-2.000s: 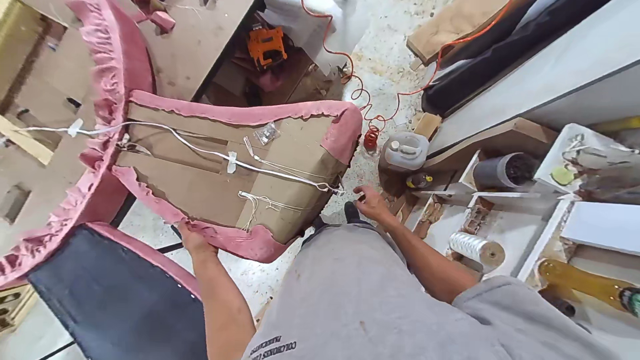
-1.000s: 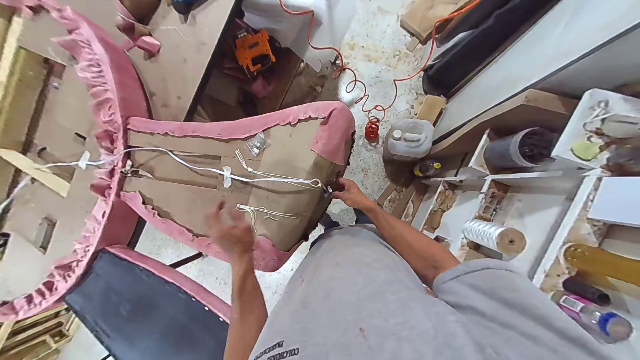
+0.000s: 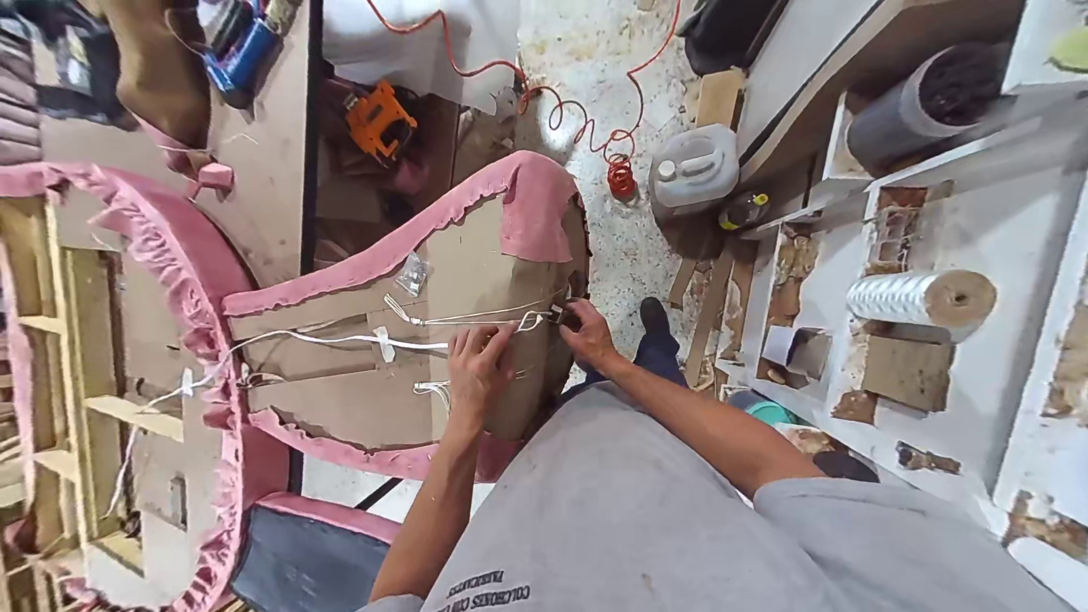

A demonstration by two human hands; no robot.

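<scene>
A furniture piece edged in pink fabric, with a cardboard-like back panel (image 3: 463, 246), lies in front of my body. A white cord (image 3: 336, 338) runs along the panel and ends in a loop near its right edge. My left hand (image 3: 480, 361) has its fingertips on the cord, just left of that loop. At the panel's right edge my right hand (image 3: 586, 333) grips a small dark object (image 3: 563, 316) beside the loop; its kind is unclear. Thin white strings (image 3: 433, 391) and a small clear plastic bag (image 3: 412, 274) lie on the panel.
An orange tool (image 3: 380, 123) lies beyond the panel. A coiled red hose (image 3: 621, 180) and a plastic jug (image 3: 694, 167) are on the floor. At the right, white shelving (image 3: 969, 195) holds a roll of white material (image 3: 922, 299). A black panel (image 3: 306, 561) with pink edging sits lower left.
My left hand was on the pink edge two seconds ago, then above the panel, and now touches the cord. My right hand stays by the panel's right edge.
</scene>
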